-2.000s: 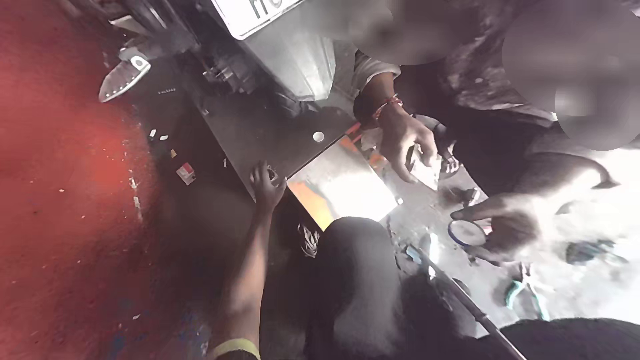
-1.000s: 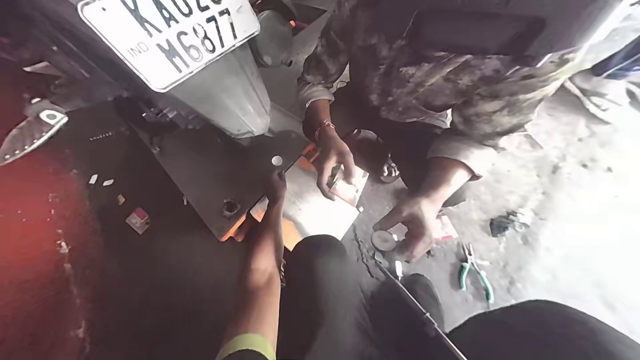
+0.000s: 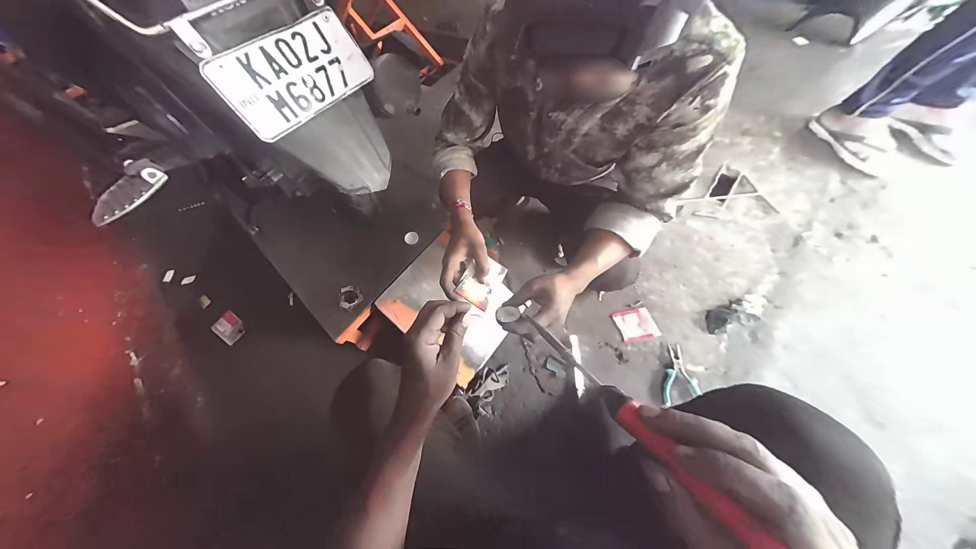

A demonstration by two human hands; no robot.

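My right hand (image 3: 732, 473) grips a red-handled tool (image 3: 686, 465), which looks like a soldering iron. Its long metal shaft slants up left, with the tip close beside a small round tin (image 3: 508, 313). A co-worker's hand (image 3: 550, 299) holds that tin; the co-worker's other hand (image 3: 465, 255) holds a small colourful card or packet (image 3: 474, 291). Just below that packet is my left hand (image 3: 436, 347), its thumb and forefinger pinched together; whether a tiny thing is between them is not plain. Beneath these hands lies a shiny silver and orange panel (image 3: 412, 286).
A dark board (image 3: 305, 267) bears a white disc (image 3: 412, 238) and a metal nut-like ring (image 3: 350, 296). Above it stands a vehicle's rear with a number plate (image 3: 286, 72). Teal-handled pliers (image 3: 677, 377), a red-white packet (image 3: 634, 324) and a small red box (image 3: 228, 327) lie on the floor.
My left hand has left the dark board and is now beside the co-worker's hands. My right hand and the tool's red handle have come into view. The view has shifted a lot.
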